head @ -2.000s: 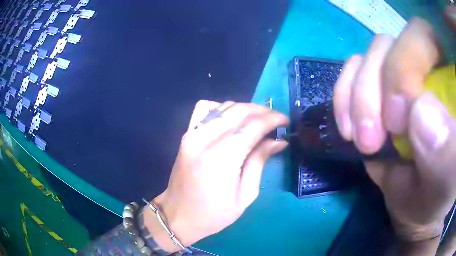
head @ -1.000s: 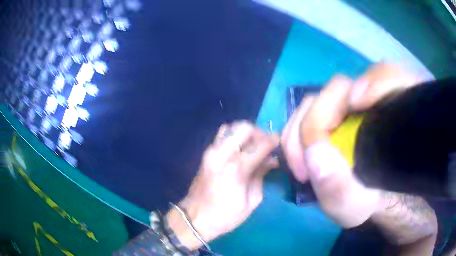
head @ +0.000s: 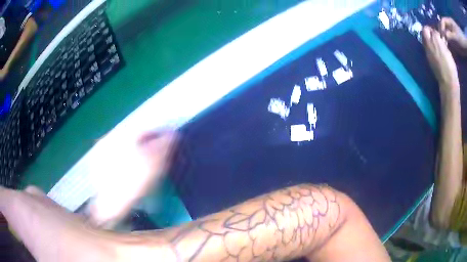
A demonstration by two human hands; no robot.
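Observation:
Several silver hinges (head: 302, 133) lie spread on the black mat (head: 256, 158), each with a wider plate joined to a narrow bar. My tattooed right forearm crosses the bottom of the view, and my right hand (head: 33, 220) is at the lower left, partly cut off. A blurred, overexposed hand above it, seemingly my left hand (head: 133, 166), is over the pale strip beside the mat's left end. What either hand holds cannot be made out. No screwdriver is clearly visible.
A pale strip (head: 230, 71) runs along the far side. Beyond it, a dark tray-like grid of parts (head: 71, 77) stands at the upper left. Another person's arms (head: 448, 112) reach over metal parts at the upper right. Another person's arm (head: 20, 43) shows at the far upper left.
The view has swung right, from the hinge rows and screw tray to the other mat. My right forearm now lies across the bottom. The yellow-banded screwdriver no longer shows clearly.

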